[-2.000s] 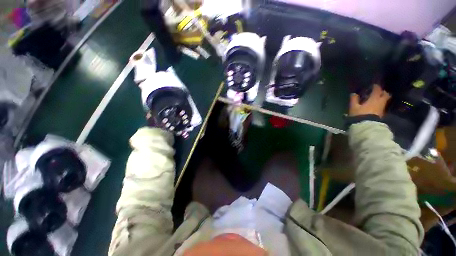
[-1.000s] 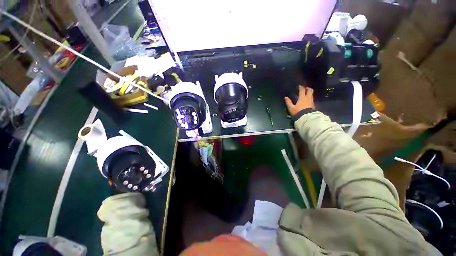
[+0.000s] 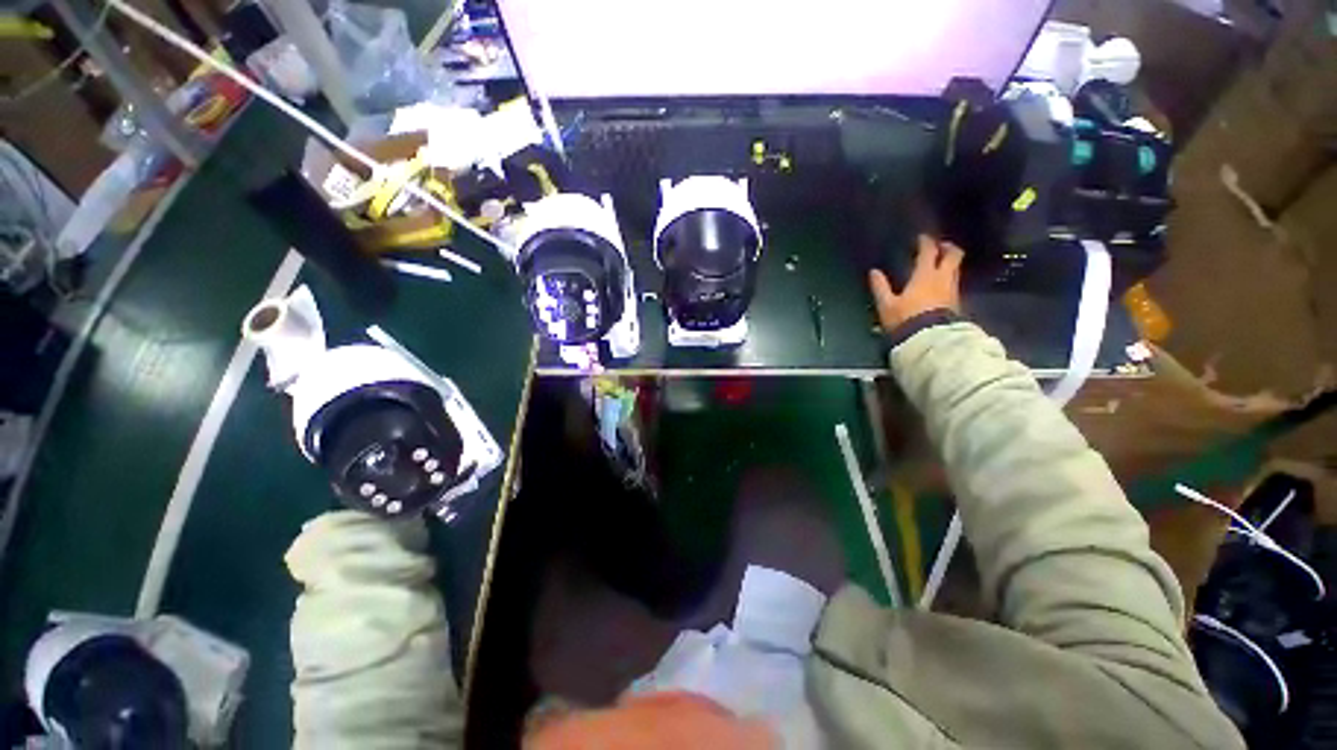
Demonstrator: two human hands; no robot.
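A white camera with a black ball head (image 3: 384,447) and a ring of small lights sits on the left bench, tilted. My left sleeve ends at its near side; my left hand is hidden by the camera, so its grip cannot be told. My right hand (image 3: 921,284) rests on the back bench, fingers spread around a small dark shape, apparently a computer mouse; the dark surroundings blur its outline. Two more cameras stand side by side in front of the keyboard (image 3: 653,144): one with its lens ring showing (image 3: 575,279), one turned away (image 3: 710,271).
A lit monitor (image 3: 763,44) stands behind. A black machine with teal parts (image 3: 1107,161) is at right, a white strip (image 3: 1088,315) hanging from it. An open box (image 3: 384,191) stands back left. Another camera (image 3: 110,689) is at lower left. Brown cardboard (image 3: 1246,308) is at right.
The view has swung right and levelled, so the monitor now shows. My right hand stays at the dark shape and my left arm stays at the tilted camera.
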